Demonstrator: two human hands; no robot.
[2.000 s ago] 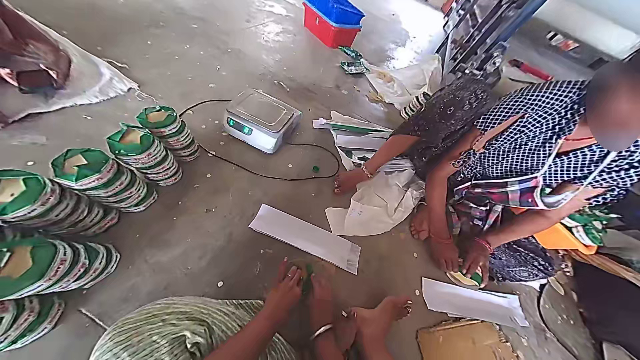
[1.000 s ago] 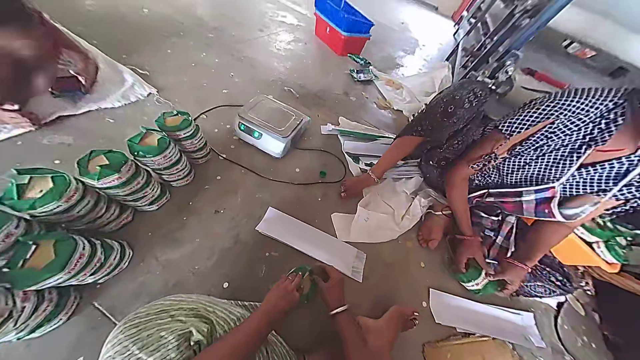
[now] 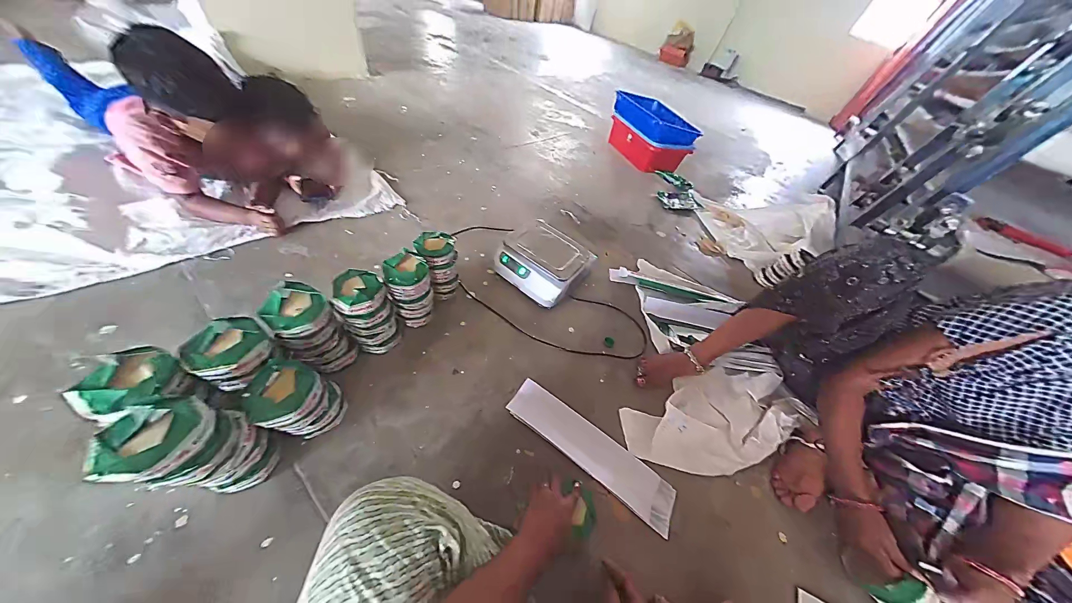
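Note:
My left hand [image 3: 548, 515] is near the bottom middle, its fingers closed on a small green wrapped bundle [image 3: 582, 509] with a tan patch. At the bottom edge just right of it, what seems to be my right hand [image 3: 621, 583] is mostly cut off; its fingers appear apart from the bundle. A long stack of white paper strips [image 3: 595, 456] lies on the floor beside the bundle. My knee, in striped green cloth, is to the left of my left hand.
Stacks of green-topped round packets [image 3: 289, 310] stand at left. A weighing scale [image 3: 546, 261] with a cable sits beyond the paper. A co-worker's hands [image 3: 875, 544] hold a green item at right. Nested blue and red crates [image 3: 653, 134], a white sack [image 3: 720, 423] and people on a sheet [image 3: 335, 213] are farther off.
The view has tilted up and left, showing more of the people on the sheet. My right hand was at the green bundle; now it is lower, apart from it.

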